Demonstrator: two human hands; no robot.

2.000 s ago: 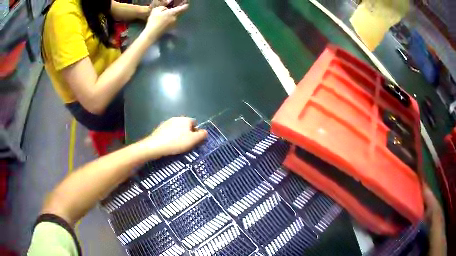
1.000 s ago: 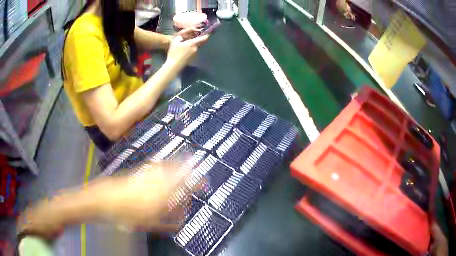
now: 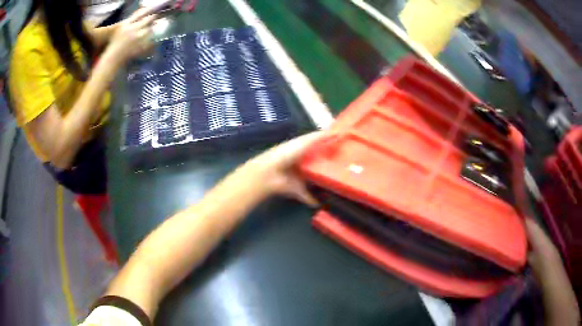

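A red turnover tray (image 3: 395,159) is tilted in front of me, with another red tray under it and a dark layer between them. The upper tray has divided slots, with several dark shiny units (image 3: 482,167) in the right part. My left hand (image 3: 297,167) is at its left edge, fingers partly hidden under it. My right hand (image 3: 541,245) is at its right edge, mostly hidden behind it. A block of stacked black units (image 3: 210,86) with pale stripes lies on the bench to the left.
The dark green bench (image 3: 268,255) runs beside a green conveyor (image 3: 319,38) with pale rails. A person in a yellow shirt (image 3: 32,76) sits at the left, arms over the bench. A yellow paper (image 3: 434,22) is at the top right, with red trays (image 3: 571,165) at the right edge.
My left hand has left the stacked black units and moved right to the red tray's left edge. The stacked units now lie further away, beside the seated person.
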